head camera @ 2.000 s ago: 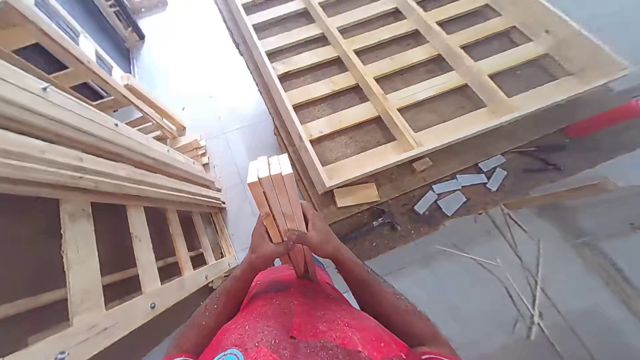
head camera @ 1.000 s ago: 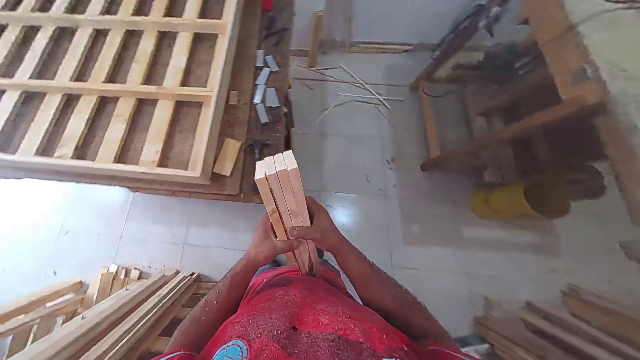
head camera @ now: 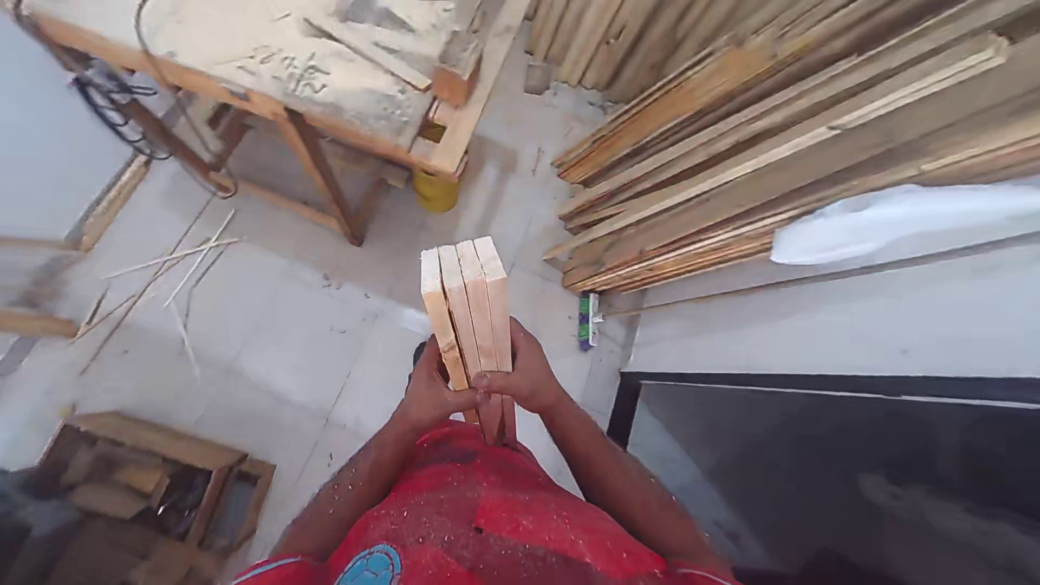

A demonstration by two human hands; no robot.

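Note:
Several short sawn wooden boards [head camera: 475, 309] stand side by side in a bundle before my body, their pale cut ends uppermost. My left hand [head camera: 435, 390] grips the bundle from the left side. On the other side my right hand [head camera: 528, 370] clasps it, with the thumbs meeting across the near faces. The lower ends of the boards reach down against the red, dust-flecked shirt.
A wooden workbench [head camera: 374, 114] covered in sawdust stands ahead to the left, a yellow bucket [head camera: 436, 191] under its corner. Long planks [head camera: 731, 162] lean at the right beside a broom [head camera: 587, 321]. Thin offcuts [head camera: 191, 260] and a wooden crate [head camera: 154, 439] of scraps lie left.
The view has swung far to the right, from the slatted wooden frames to the workbench and leaning planks. Both hands keep hold of the same board bundle.

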